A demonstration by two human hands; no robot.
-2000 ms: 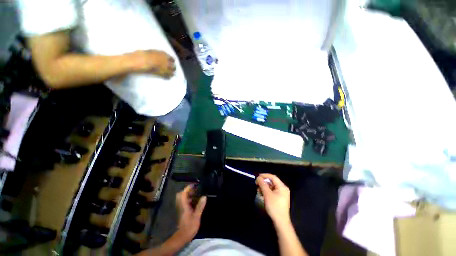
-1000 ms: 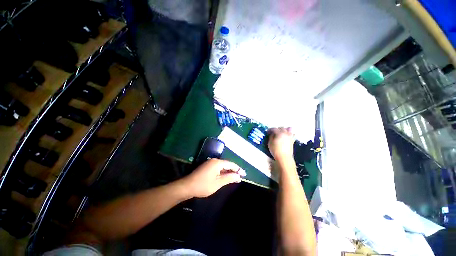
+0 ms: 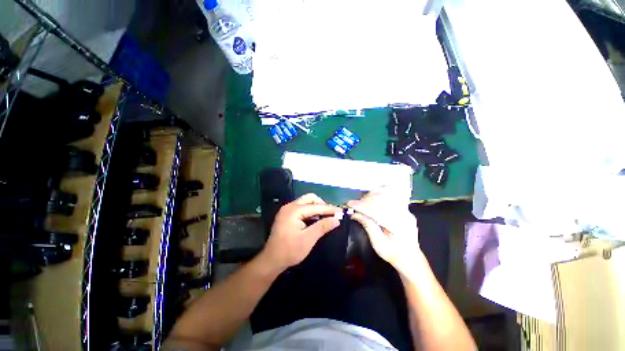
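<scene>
My left hand (image 3: pixel 298 230) and my right hand (image 3: pixel 389 230) meet fingertip to fingertip above my lap. Between them they pinch a small dark part (image 3: pixel 347 212) with a pale end; its details are too small to tell. The black door lock (image 3: pixel 276 188) lies left of my left hand, its glossy upper end on the bench's front edge. Its lower body is hidden by my left hand and the dark lap. A black lever handle (image 3: pixel 236 254) sticks out to the left.
A white strip (image 3: pixel 329 171) lies along the green bench (image 3: pixel 240 151). Behind it are two blue-and-white battery packs (image 3: pixel 342 140), and small black parts (image 3: pixel 421 147) are heaped right. A water bottle (image 3: pixel 229 38) stands back left. Wire racks (image 3: pixel 92 240) of black locks stand left, cardboard (image 3: pixel 593 295) right.
My right hand has come back from beside the black heap to meet my left hand over the lap, with a small dark part now between the fingertips. The view has turned.
</scene>
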